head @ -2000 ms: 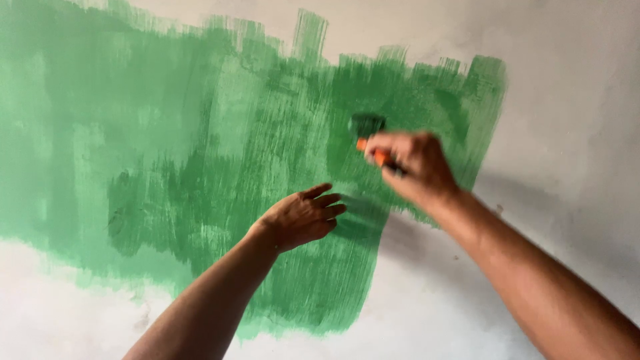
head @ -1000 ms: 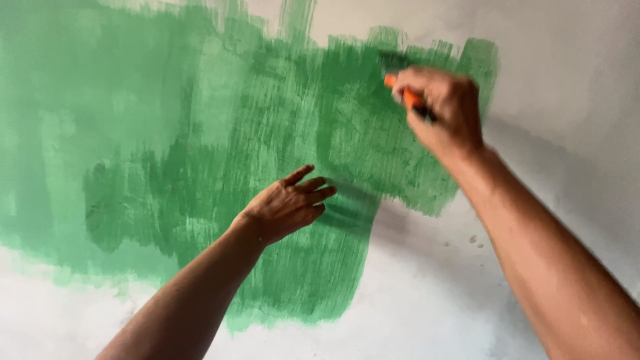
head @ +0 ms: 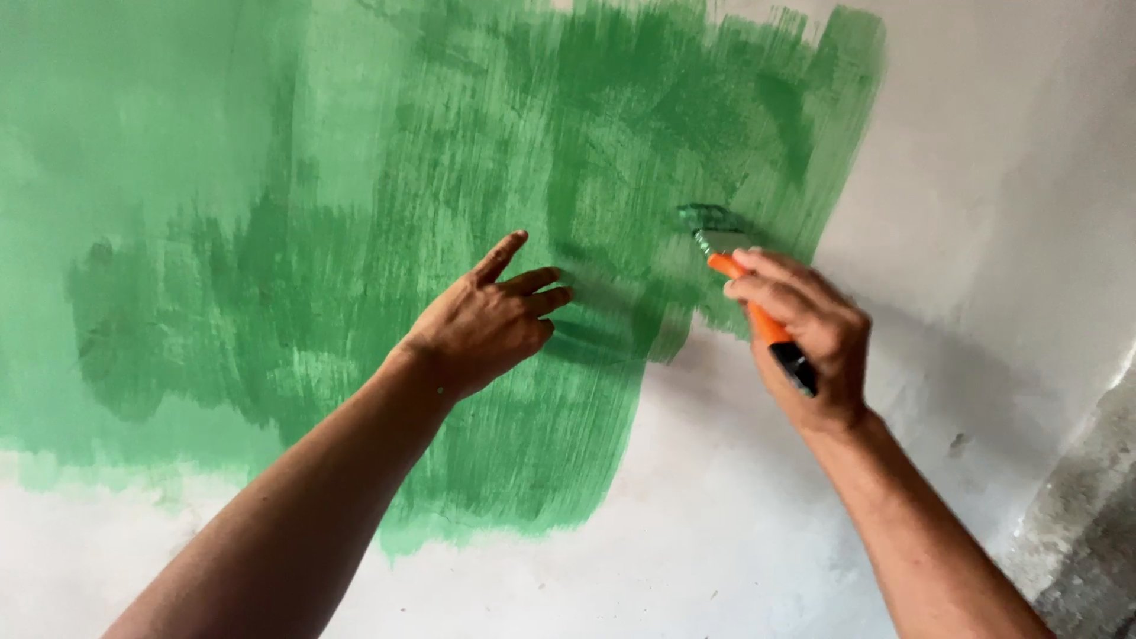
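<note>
My right hand [head: 803,333] grips a paintbrush [head: 754,306] by its orange handle, which has a black end. The brush's green-coated bristles [head: 710,217] point up and left, at the right part of the green paint [head: 603,160] on the wall. Whether the bristles touch the wall is hard to tell. To the left, my left hand [head: 497,315] is held over the painted area with its fingers apart and nothing in it. The paint is streaky, with darker and lighter green patches and ragged edges.
Pale unpainted wall [head: 958,177] lies right of the green and below it. At the lower right is a rough grey strip [head: 1083,506] along the wall's edge. Shadows of both arms fall on the wall.
My right hand has brought the brush down from near the top edge of the green, where it was a second ago. A small green patch now extends below the right part's lower edge.
</note>
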